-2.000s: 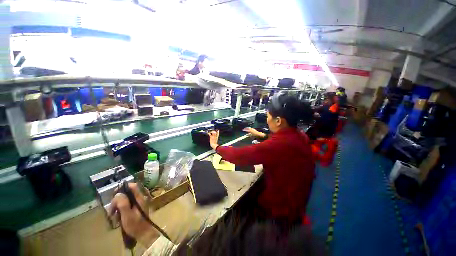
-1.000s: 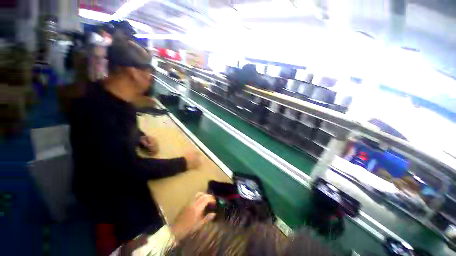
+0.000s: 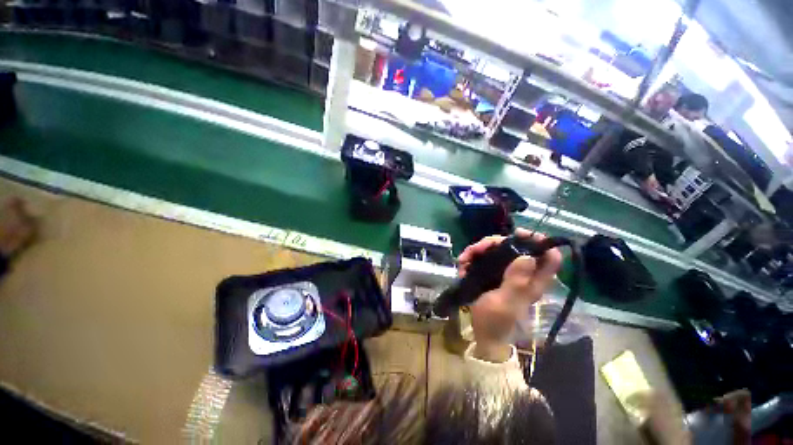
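My right hand (image 3: 506, 282) is closed around the black electric screwdriver (image 3: 474, 278), whose front end points down-left at the screw feeder (image 3: 422, 269). Its cord loops down at the right of my wrist. An opened speaker cabinet (image 3: 348, 291) lies left of the feeder. Its upper shell holds the driver with a round silver magnet (image 3: 287, 308). Red wires (image 3: 346, 326) run down to the second shell (image 3: 304, 382), which has a small green spot and is partly hidden by hair at the bottom edge. My left hand is not in view.
The cardboard-covered bench (image 3: 113, 287) borders the green conveyor belt (image 3: 174, 156), which carries other opened cabinets (image 3: 374, 165). Clear plastic (image 3: 561, 322), a dark flat panel (image 3: 565, 387) and yellow paper (image 3: 628, 382) lie right. Another person's hand (image 3: 16, 228) is at the left edge.
The view has swung from the right, to the left, and back to the bench. My left hand, at a cabinet one second ago, is out of view. My right hand with the screwdriver is back in view.
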